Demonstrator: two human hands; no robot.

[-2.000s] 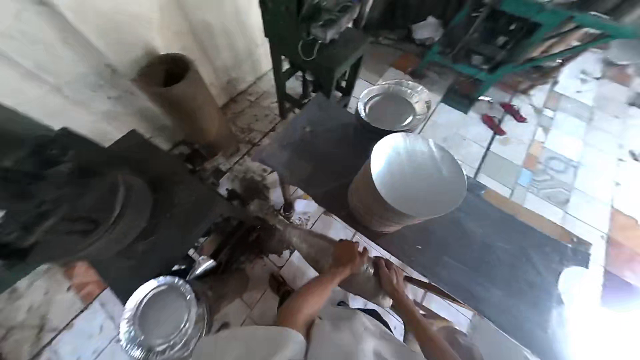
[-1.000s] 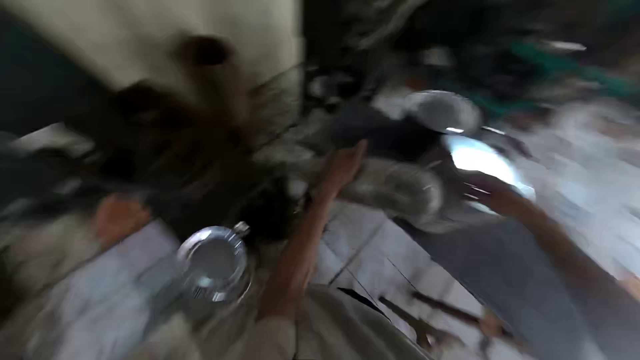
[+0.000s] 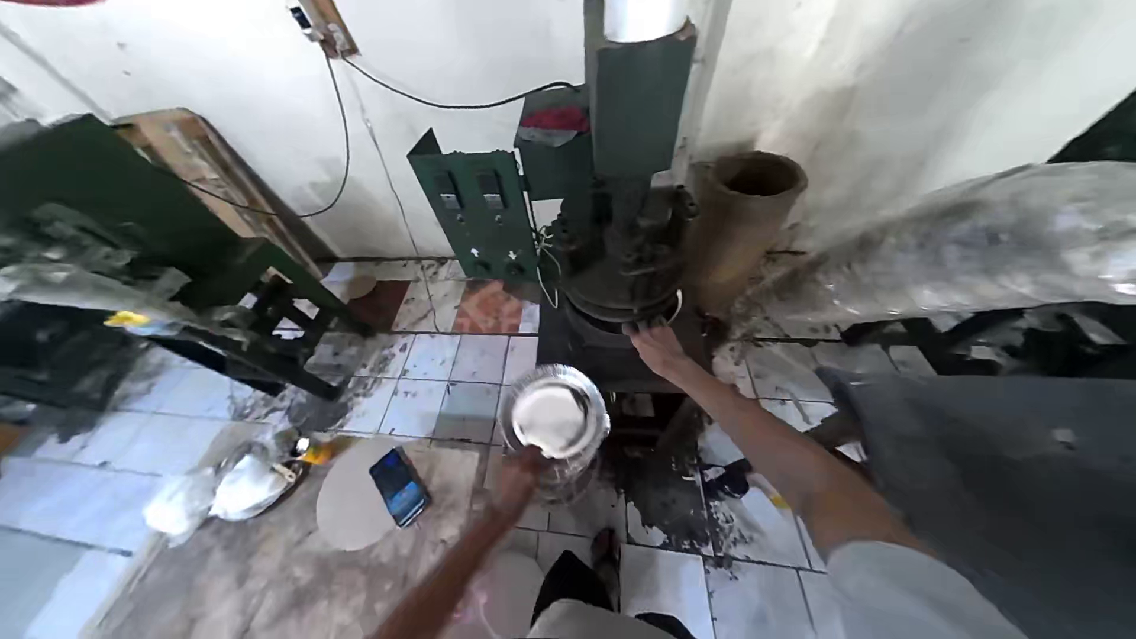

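Note:
A stack of crimped silver foil plates (image 3: 593, 397) stands just in front of a dark green press machine (image 3: 643, 115). Inside the top plate lies a pale round disc (image 3: 548, 417). My left hand (image 3: 519, 479) is at the near rim of the stack; it is blurred, and its grip is unclear. My right hand (image 3: 655, 348) reaches forward to the front edge of the press's round die (image 3: 612, 297), fingertips at the gap below its upper part. Whether those fingers hold anything is hidden.
Left, a low worktop (image 3: 257, 568) carries a round sheet (image 3: 346, 497), a phone (image 3: 399, 486) and white plastic bags (image 3: 248, 486). A brown tube (image 3: 750, 222) stands behind the press. A plastic-wrapped roll (image 3: 967, 240) and a dark tabletop (image 3: 994, 479) are on the right.
The view has swung far to the left. My hands were on a wrapped roll two seconds ago; now my left hand is at the foil plates and my right hand at the press.

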